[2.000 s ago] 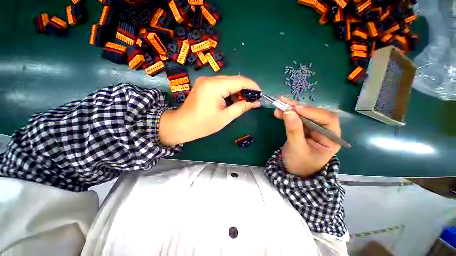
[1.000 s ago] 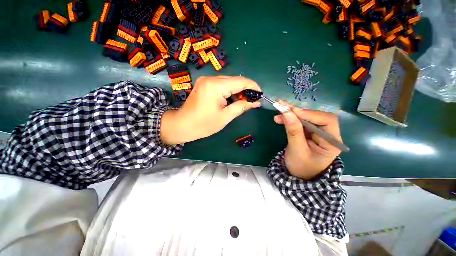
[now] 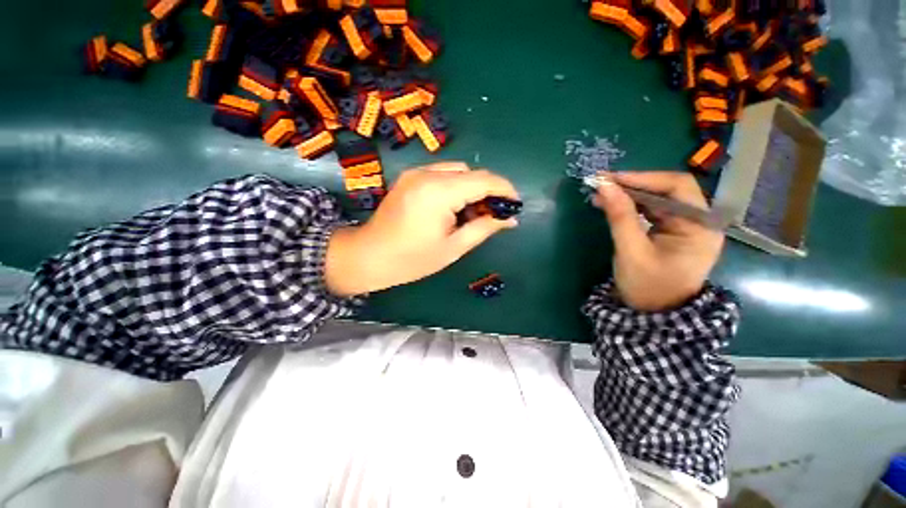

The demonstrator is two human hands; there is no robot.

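My left hand (image 3: pixel 422 223) holds a black connector housing (image 3: pixel 502 207) between thumb and fingertips; most of the housing is hidden by the fingers. My right hand (image 3: pixel 664 238) holds the tweezers (image 3: pixel 676 205) at the near edge of a loose pile of tiny grey pins (image 3: pixel 593 154). The tweezer tips are blurred against the pile, and I cannot tell whether they grip a pin. A single black-and-orange housing (image 3: pixel 487 286) lies alone on the green bench below my left fingertips.
A large heap of black-and-orange housings (image 3: pixel 318 97) lies beyond my left hand. Another heap (image 3: pixel 711 102) lies at the back right. A tan parts box (image 3: pixel 743 174) with grey pins stands right of my right hand, near a crumpled clear bag (image 3: pixel 874 129). The green bench's front edge (image 3: pixel 541 337) runs below.
My right hand with the tweezers has moved right and away from me, from the held housing to the grey pin pile. My left hand still holds the housing, slightly lower in view.
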